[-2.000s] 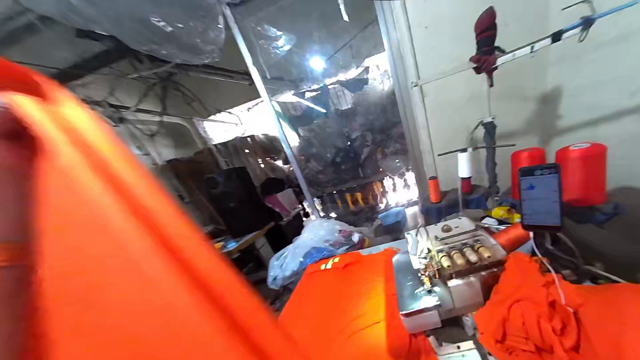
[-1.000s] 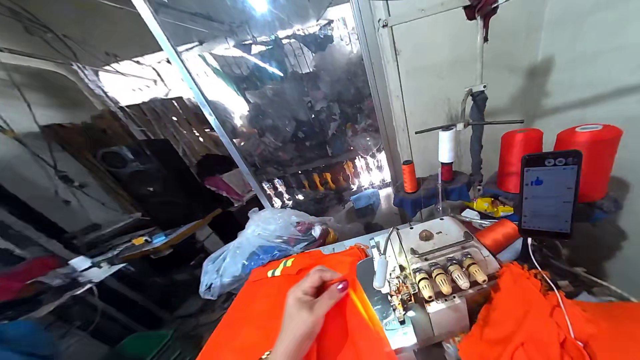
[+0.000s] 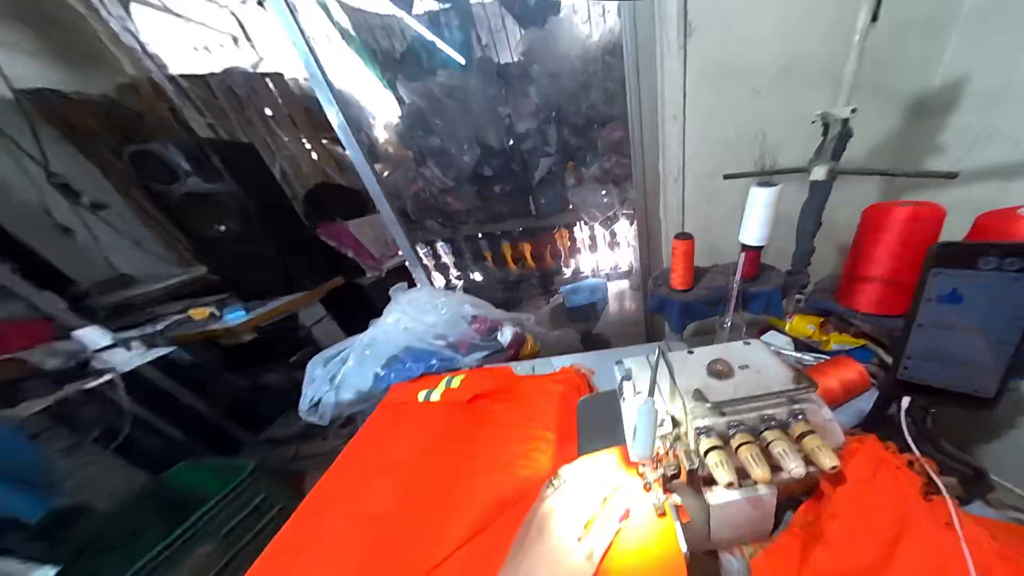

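Note:
An overlock sewing machine [image 3: 732, 384] with several tension knobs stands at lower right of centre. Bright orange fabric [image 3: 456, 472] with a small yellow and grey striped piece spreads over the table on its left. One hand of mine, seemingly the left [image 3: 572, 512], lies on the fabric just left of the presser foot, under strong light; its fingers rest on the cloth and their grip is not clear. My right hand does not show. More orange fabric [image 3: 880, 520] is heaped to the right of the machine.
Behind the machine are a small orange thread spool [image 3: 682, 262], a white cone [image 3: 759, 214] and a large red cone [image 3: 892, 258]. A smartphone [image 3: 964, 320] with a cable stands at right. A plastic bag [image 3: 416, 344] lies at the table's back left, near a glass panel.
My visible hand has moved from the fabric beside the machine to a place close by the presser foot. The fabric raised at left two seconds ago now lies flat on the table.

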